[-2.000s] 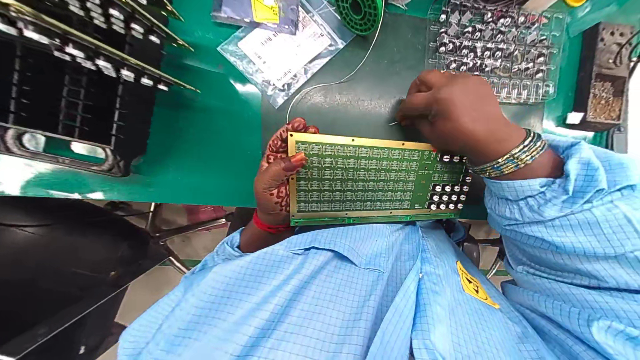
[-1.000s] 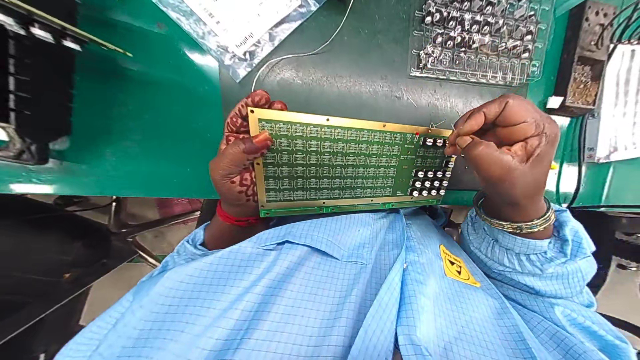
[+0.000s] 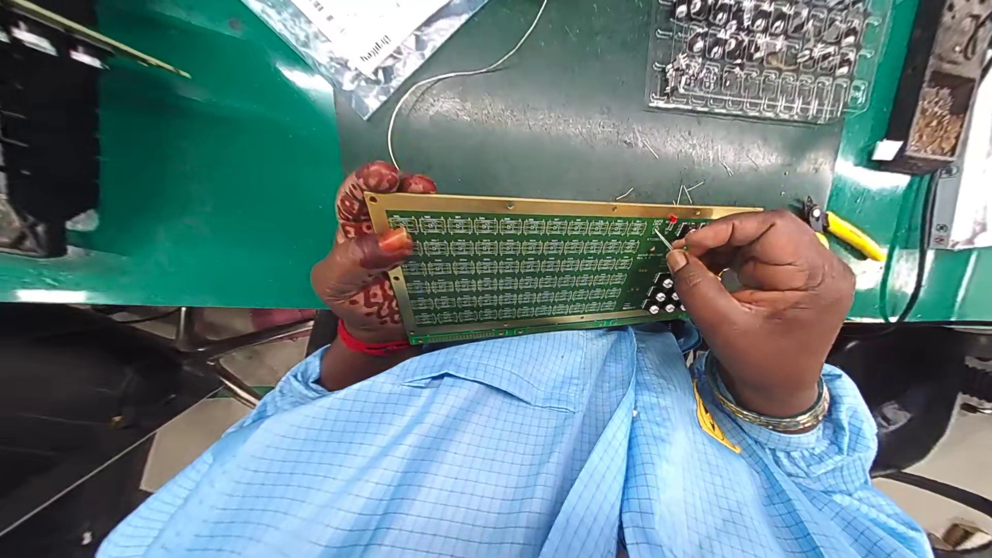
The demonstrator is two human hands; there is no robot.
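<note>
My left hand (image 3: 368, 248) grips the left end of a green printed circuit board (image 3: 519, 263) with gold-coloured edges, its thumb on the face and its fingers behind. Over the board's right part, my right hand (image 3: 763, 287) pinches a thin metal lead (image 3: 663, 239) between thumb and forefinger, its tip at the board's face. What the lead belongs to is hidden by the fingers. A small red part (image 3: 672, 220) stands near the top edge. Several round black-and-silver components (image 3: 663, 296) sit at the lower right of the board, partly behind my right hand.
A clear plastic tray (image 3: 744, 101) of components lies on the dark mat (image 3: 573, 108) at the back right. Yellow-handled cutters (image 3: 852, 236) and a bin of small metal parts (image 3: 936, 120) are at the right. A plastic bag (image 3: 372, 58), solder-like wire (image 3: 457, 74) and racked boards (image 3: 50, 116) are further left.
My right hand was away from the board, over the mat, two seconds ago. It came to the board's upper right corner, then moved left across its face.
</note>
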